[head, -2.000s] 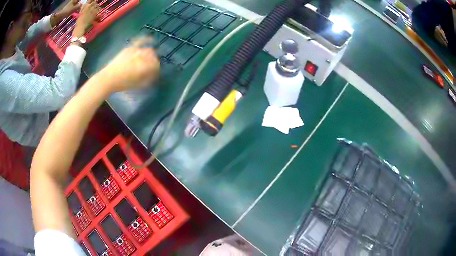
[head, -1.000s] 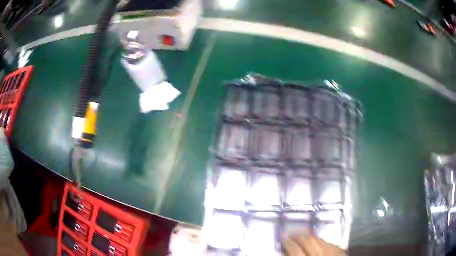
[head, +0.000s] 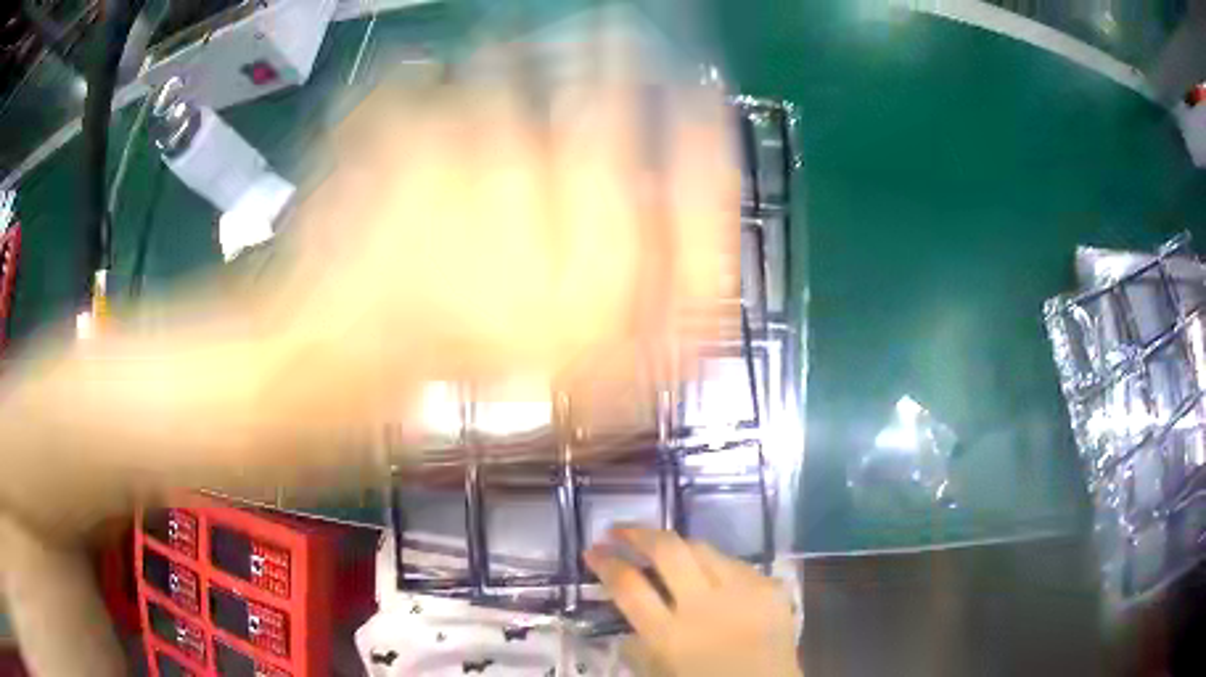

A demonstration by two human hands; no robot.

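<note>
A clear lens tray with dark-framed pockets lies in front of me at the bench's near edge. My left hand, large and strongly blurred, reaches in from the left above the tray and hides much of its far part. Its fingertips are too blurred to show whether they hold anything. My right hand is at the tray's near edge, with its fingertips over a near pocket. Whether they grip anything is hidden.
A red phone tray with keypad phones is below left. At upper left are a dispenser bottle, a white wipe and a white box. Crinkled film and another clear tray are at right.
My view has swung right, so the lens tray now sits more centrally. My left hand has come from the left side to over the tray. More of my right hand shows at the near edge.
</note>
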